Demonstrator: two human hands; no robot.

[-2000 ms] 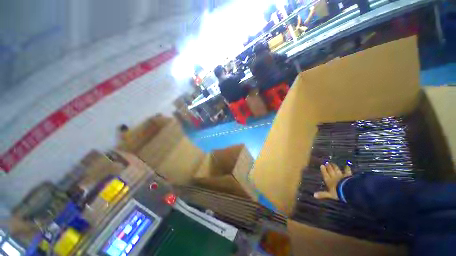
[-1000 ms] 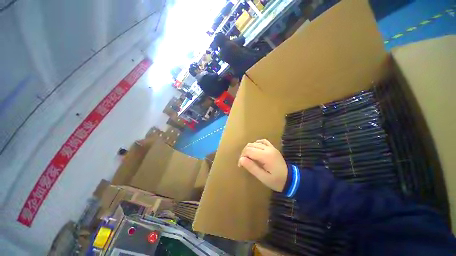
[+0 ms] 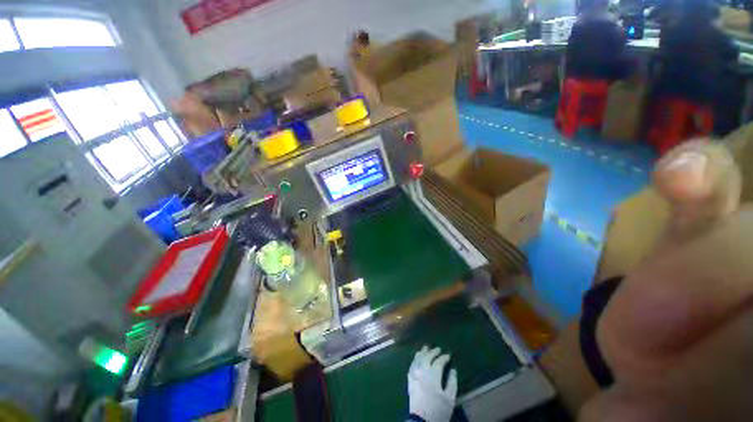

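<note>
My left hand, in a white glove, is over the green belt at the bottom centre, fingers slightly apart, with nothing visible in it. My right hand is bare, very close to the camera and blurred at the right edge. Whether it holds anything cannot be told; a dark curved band shows beside it. A dark flat bar lies across the belt left of my glove. A second green belt runs under the lit touchscreen.
A bottle with a pale green lid stands on a small carton left of the belt. Further left are a red-rimmed tray and a blue bin or mat. An open carton stands behind; people sit on red stools.
The view has swung from the large carton to the machine. The gloved left hand has come into view. The right hand is no longer at the carton but close to the camera.
</note>
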